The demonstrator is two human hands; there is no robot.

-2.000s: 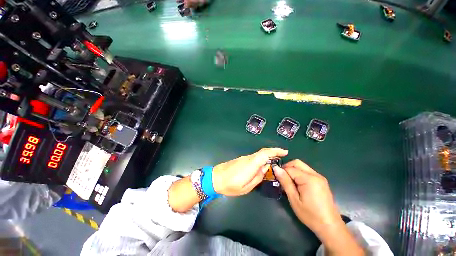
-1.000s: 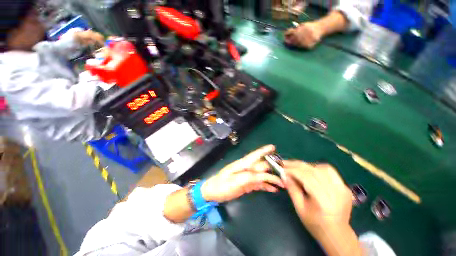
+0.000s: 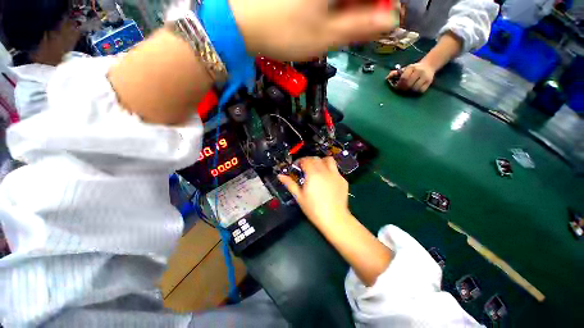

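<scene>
My left hand [image 3: 314, 27] is raised high over the black press fixture [image 3: 275, 221], partly cut off by the top edge. A bit of red shows at its fingertips; its grip cannot be told. My right hand [image 3: 325, 192] is at the fixture's near station, thumb and fingers either side of a small watch housing [image 3: 295, 172] at the nest. The fingers partly hide it. Another watch part [image 3: 347, 161] lies in the far station. Red digits [image 3: 224, 166] and a white label [image 3: 239, 197] are on the machine front.
Several watch housings [image 3: 468, 288] lie on the green bench at right, around a yellowish strip [image 3: 496, 261]. Clear film [image 3: 522, 157] lies beyond. Another person's hand [image 3: 415, 77] holds a part at the back. A red clamp handle [image 3: 282, 75] stands below my left hand. A person sits at upper left.
My hands have parted. My left hand has risen to the machine top; my right hand has moved left to the near station with the part. The part in the fixture now shows at the far station.
</scene>
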